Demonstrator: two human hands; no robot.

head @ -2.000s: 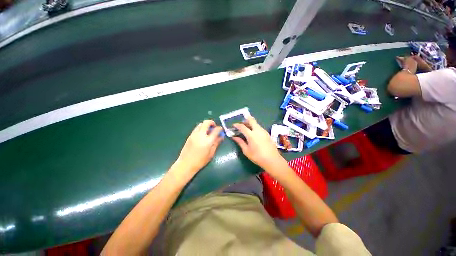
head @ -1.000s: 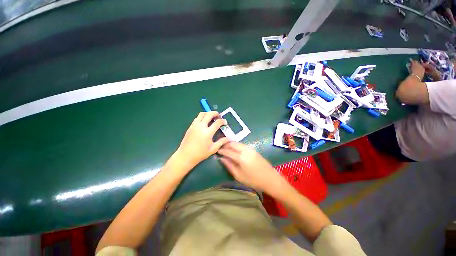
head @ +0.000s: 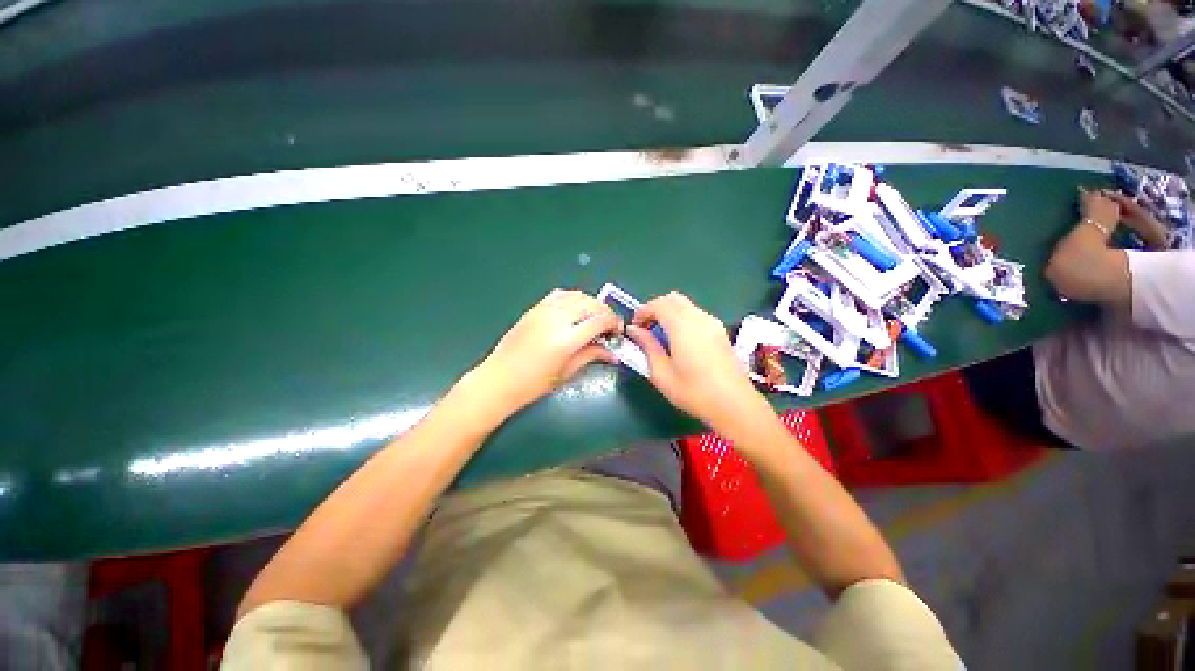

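A white frame (head: 617, 300) is held just above or on the green bench in front of me, mostly covered by my fingers. My left hand (head: 557, 344) grips its left side. My right hand (head: 684, 351) holds its right side, with a blue cell (head: 658, 337) showing at the fingertips. Small parts between the fingers are too hidden to tell. Both hands are bare.
Part-built units (head: 858, 275) with blue cells lie heaped right of my hands. A pale rail (head: 524, 173) and slanted grey post (head: 839, 85) border the belt, which carries a few units. Another person (head: 1114, 302) works at far right. Red stools (head: 740, 492) stand below the bench.
The frame has turned, and the blue cell that stuck out at its upper left is now at my right fingertips. My right hand has moved up to the frame's right side.
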